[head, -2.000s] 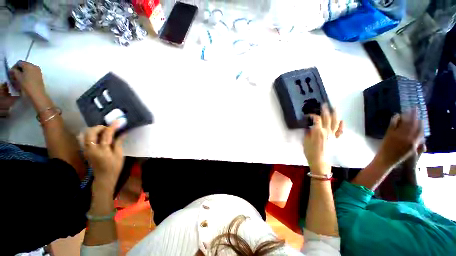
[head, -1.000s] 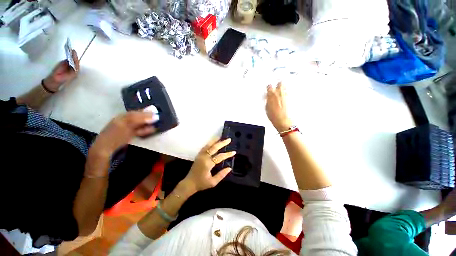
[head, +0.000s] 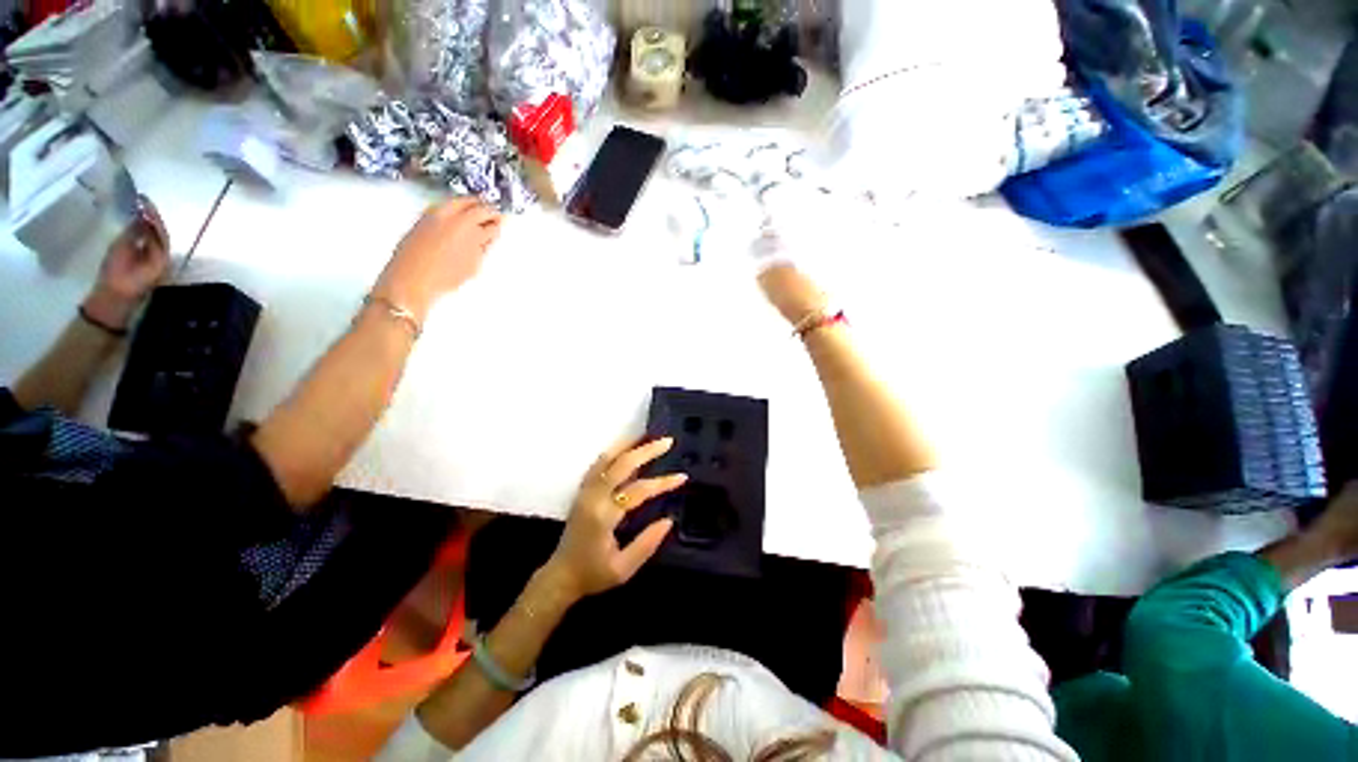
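A black insert box [head: 736, 484] lies at the table's near edge, its small round holes and larger cutout empty. My left hand [head: 614, 518] holds its left side, with fingers spread over the top. My right hand [head: 785, 283] reaches forward beyond the box, palm down. Its fingertips are at a white piece, washed out by glare, so I cannot tell whether it is gripped. Loose white and blue wrapped pieces [head: 694, 223] lie around and beyond the fingertips.
A smartphone [head: 615, 179], a red box [head: 542, 128] and a silvery heap [head: 432, 149] lie beyond. A neighbour's arm reaches in from the left, near another black box [head: 185, 357]. Stacked black inserts [head: 1224, 420] and a blue bag [head: 1120, 182] are right.
My right hand remains extended, now at a white piece. My left hand stays on the box. The left neighbour's hand has moved from a filled box to the silvery heap.
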